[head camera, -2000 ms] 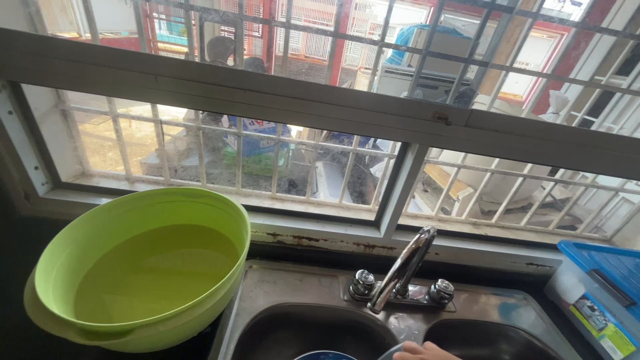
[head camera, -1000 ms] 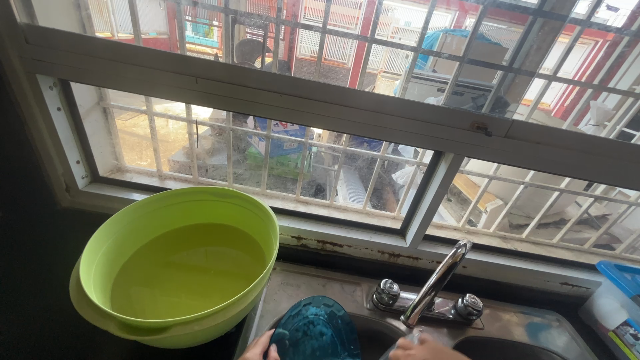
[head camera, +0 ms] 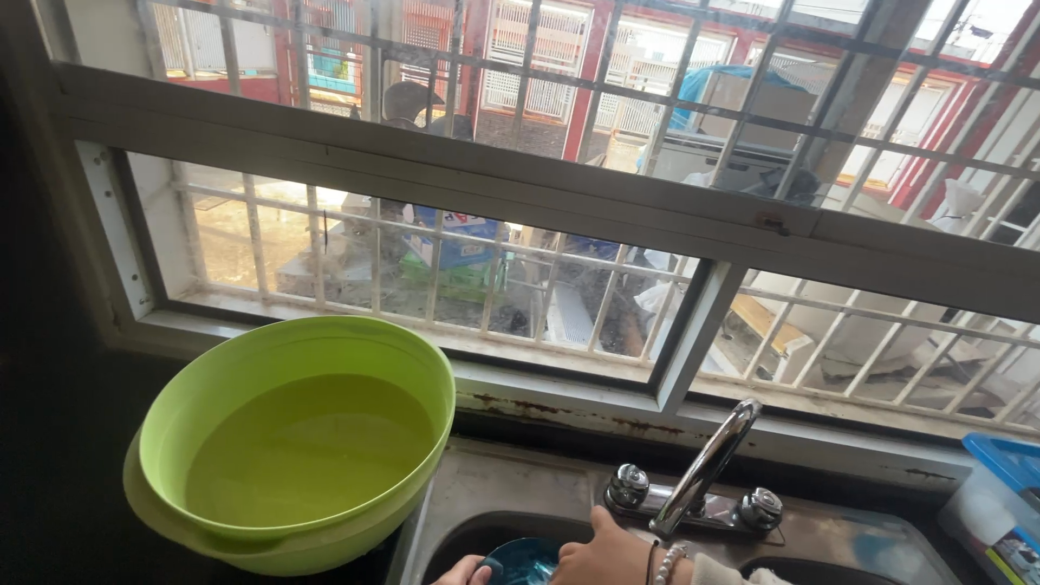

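At the bottom of the head view, a shiny blue dish [head camera: 524,559] is held low over the left basin of a steel double sink [head camera: 508,471]. My left hand [head camera: 463,571] grips its left edge, only the fingers showing. My right hand [head camera: 605,552], with a beaded bracelet and a dark cord at the wrist, lies against the dish's right side; its fingertips are partly hidden. The chrome faucet [head camera: 707,467] with two knobs rises just behind my right hand. To the left stands a large lime-green plastic tub [head camera: 301,528] holding liquid.
A barred window [head camera: 406,171] with a rusty lower frame runs behind the sink. A clear plastic container with a blue lid [head camera: 1007,459] stands at the far right. The sink's right basin [head camera: 812,573] shows at the bottom edge. Boxes and bags lie outside.
The blue dish stood up more broadly in view one second ago and now sits lower, mostly out of frame. My right hand has moved onto the dish from beside it.
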